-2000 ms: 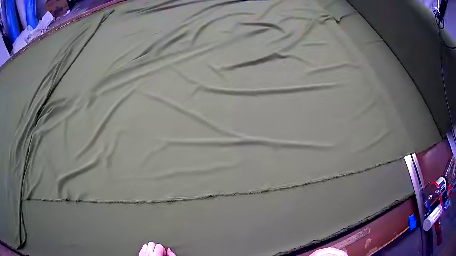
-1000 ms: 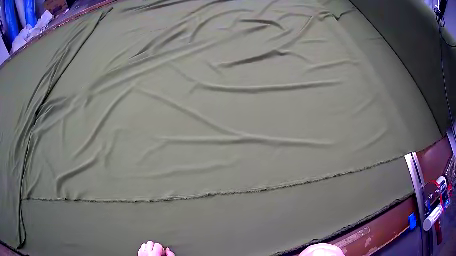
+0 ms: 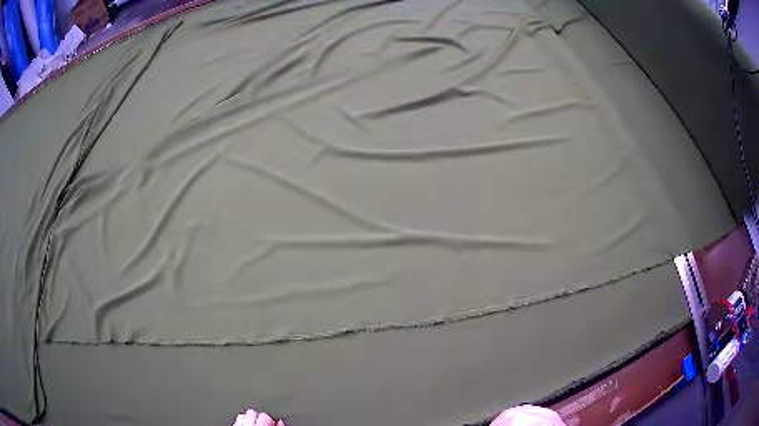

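A wrinkled loose ply of olive-green fabric [image 3: 466, 200] lies over a flat green lay [image 3: 250, 383]. The ply's long near edge runs across the lay, with a strip of the lay showing in front of it. Its left end is bunched into narrow folds. My left hand [image 3: 258, 418] is at the bottom edge, left of centre, on or just over the near part of the lay; only the fingers show. My right hand [image 3: 528, 416] is at the bottom edge by the lay's near side; its fingers are cut off. Whether either hand grips cloth is hidden.
The end cutter [image 3: 731, 337] with its white handle sits at the right by the silver rail [image 3: 691, 287]. A blue piece [image 3: 688, 366] is on the brown table edge [image 3: 607, 395]. Dark green cloth hangs beyond the far right. Blue rolls and white plastic lie at the top left.
The cloth's near edge sits slightly lower in view at the left. My left hand shows a little less, and my right hand is a little further left than two seconds ago.
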